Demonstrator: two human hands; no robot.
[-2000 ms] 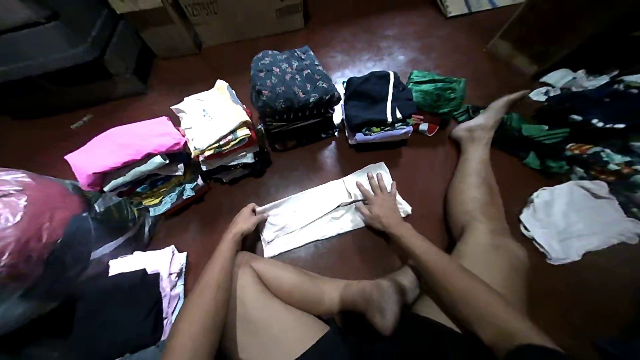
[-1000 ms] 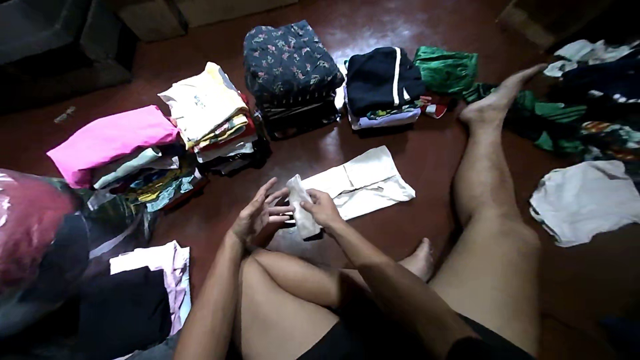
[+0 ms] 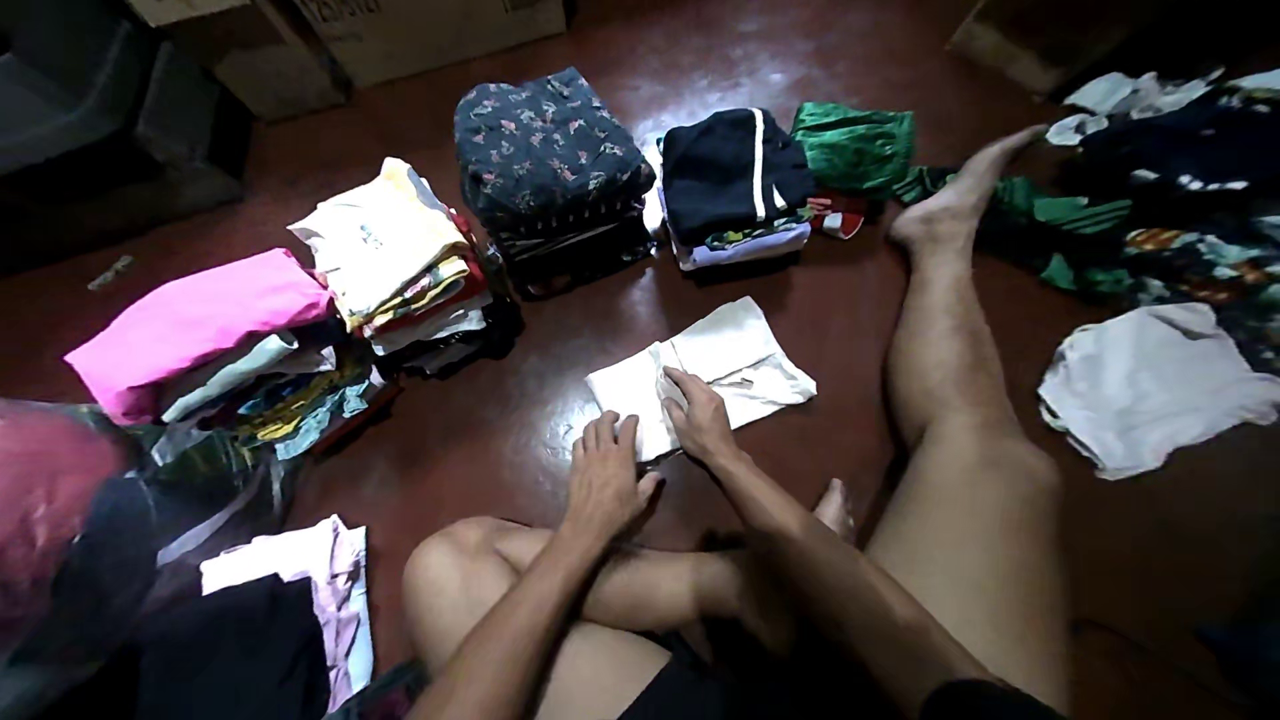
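Observation:
A folded white garment (image 3: 735, 350) lies flat on the dark red floor in front of my crossed leg. My left hand (image 3: 608, 475) rests at its near left edge, fingers a little apart and palm down. The fingers of my right hand (image 3: 697, 412) press on its left part, beside a folded-over layer. Beyond it stand folded stacks: one topped with pink cloth (image 3: 205, 320), one with a cream shirt (image 3: 385, 240), one with dark floral cloth (image 3: 550, 150), and one with navy cloth bearing a white stripe (image 3: 735, 175).
Green velvet cloth (image 3: 855, 148) lies beside the navy stack. A loose white garment (image 3: 1155, 385) and dark clothes (image 3: 1180, 160) lie at right, past my outstretched leg. At left are a plastic bag of clothes (image 3: 60, 500) and folded black cloth (image 3: 235, 645). Cardboard boxes (image 3: 430, 40) stand behind.
A second ago both hands held up the left end of the white garment; now that end lies folded over on the floor, and the garment is shorter than two seconds ago.

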